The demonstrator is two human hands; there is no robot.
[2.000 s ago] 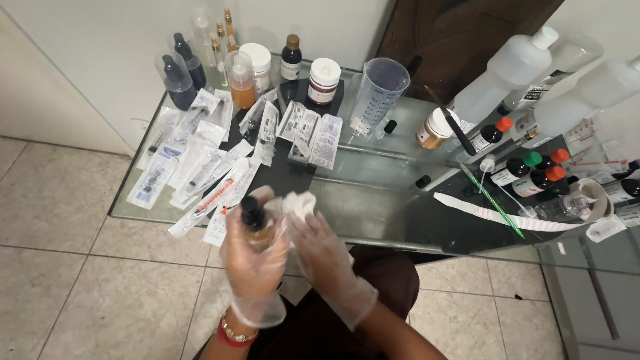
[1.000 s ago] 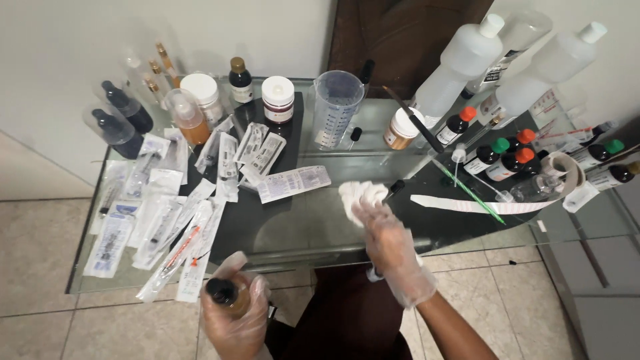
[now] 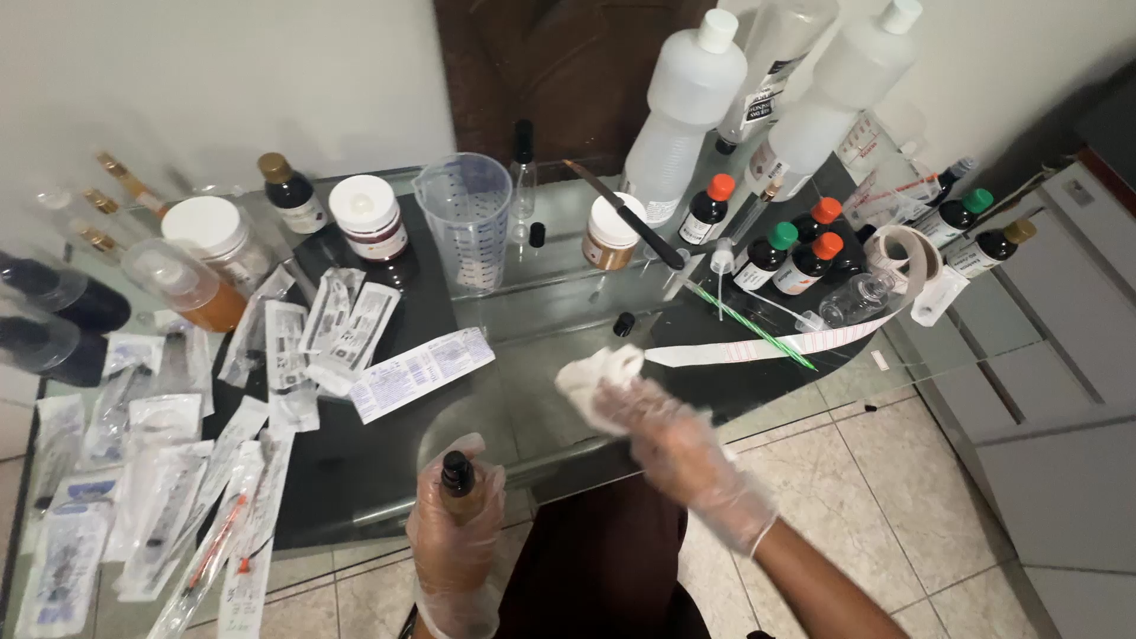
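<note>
My left hand (image 3: 457, 541), in a clear disposable glove, is closed around a small bottle with a black cap (image 3: 458, 473), held upright at the table's near edge. My gloved right hand (image 3: 670, 439) grips a crumpled white cloth or tissue (image 3: 603, 382), which lies against the glass tabletop (image 3: 532, 426); the hand is slightly blurred. Beyond the cloth are a small black cap (image 3: 624, 324) and a white paper strip (image 3: 763, 349) crossed by a green twisted stick (image 3: 754, 327). A printed wrapper (image 3: 423, 373) lies to the left of the cloth.
Wrapped syringes (image 3: 169, 506) cover the left side. Along the back stand a graduated plastic beaker (image 3: 466, 222), a white-lidded jar (image 3: 366, 217), a black-handled spatula (image 3: 635, 222) resting across another jar (image 3: 611, 238), and tall white bottles (image 3: 683, 106). Small dark bottles (image 3: 808, 264) stand at right.
My hands were close together two seconds ago; now they are apart, the right one with the cloth on the glass at right. The printed wrapper has shifted away from the beside-lying packets. The view has moved.
</note>
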